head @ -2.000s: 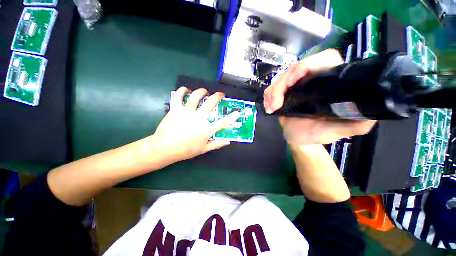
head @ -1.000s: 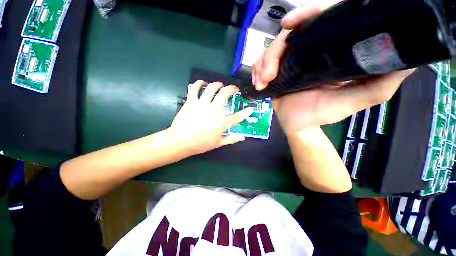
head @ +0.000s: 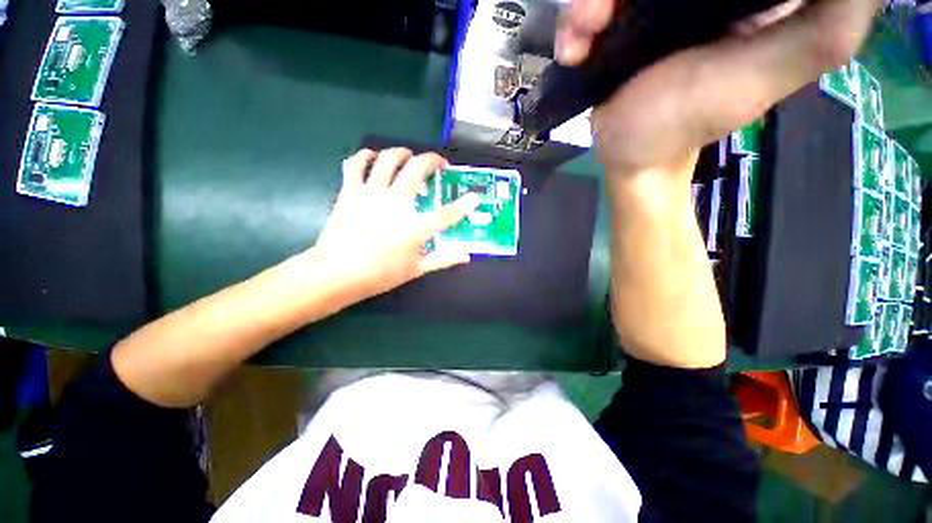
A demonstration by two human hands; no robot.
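A green circuit board with a white edge [head: 496, 217] lies on the black work mat [head: 491, 291]. My left hand [head: 383, 220] rests over its left side, fingers spread, and partly covers more green board beneath. My right hand [head: 705, 97] is at the upper right, blurred and partly cut off by the top edge, gripping the thick black electric screwdriver [head: 654, 46]. The driver's tip end is at the front of the screw feeder [head: 475, 87], near its metal pick-up point. Whether a screw is on the tip cannot be seen.
Circuit boards [head: 61, 153] lie on the left side mat [head: 77, 250]. Rows of boards [head: 869, 220] are at the far right, beside the right mat [head: 802, 235]. Boards seen edge-on [head: 746, 194] stand between the mats. A clear plastic bag [head: 187, 22] is at the upper left.
The screwdriver and my right hand have moved from the board's upper right corner up to the feeder. My left hand stays on the boards. The whole view has shifted slightly.
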